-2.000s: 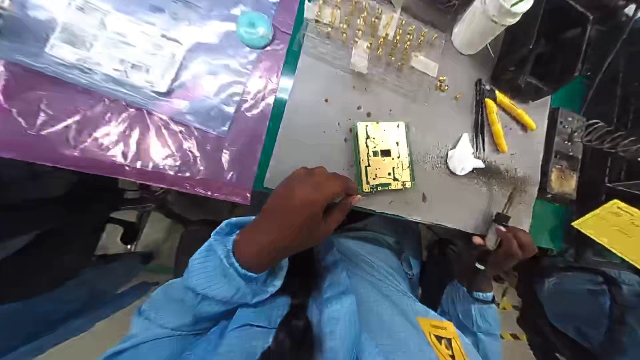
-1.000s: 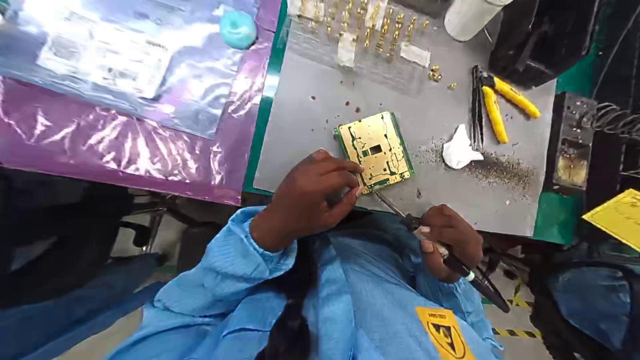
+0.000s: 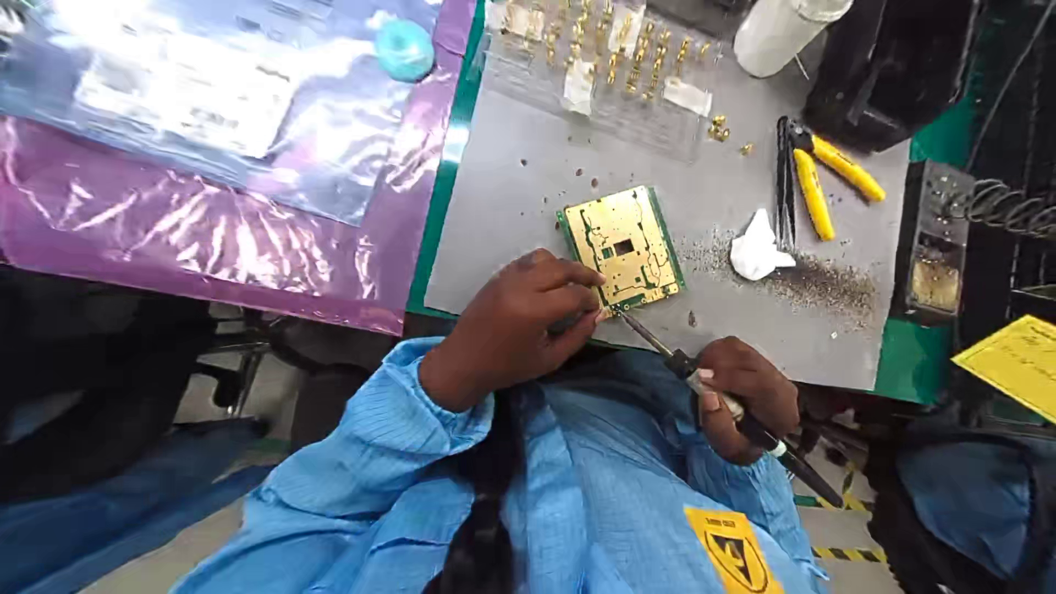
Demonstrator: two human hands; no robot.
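Note:
A gold-and-green printed circuit board (image 3: 624, 247) lies slightly turned near the front edge of the grey work mat (image 3: 511, 206). My left hand (image 3: 528, 326) is at its lower left corner, thumb and fingers around that corner; whether they grip the board or a tiny part there cannot be told. In my right hand (image 3: 742, 400) is a soldering iron (image 3: 648, 332), held by its handle like a pen. Its tip meets the board's lower edge, close to my left fingertips. A white crumpled wipe (image 3: 757, 247) rests right of the board, beside dark scattered debris (image 3: 825, 285).
Yellow-handled cutters (image 3: 813, 186) and black tweezers (image 3: 784, 181) lie beyond the wipe. A clear tray (image 3: 610, 91) of brass connectors, a white bottle (image 3: 784, 33) and loose brass parts (image 3: 718, 129) are at the back. A soldering iron stand (image 3: 936, 247) is at right, plastic bags (image 3: 198, 239) at left.
My right hand has brought the soldering iron from beside the debris at the right to the board's lower edge. The board has turned a little, with my left hand staying at its lower left corner.

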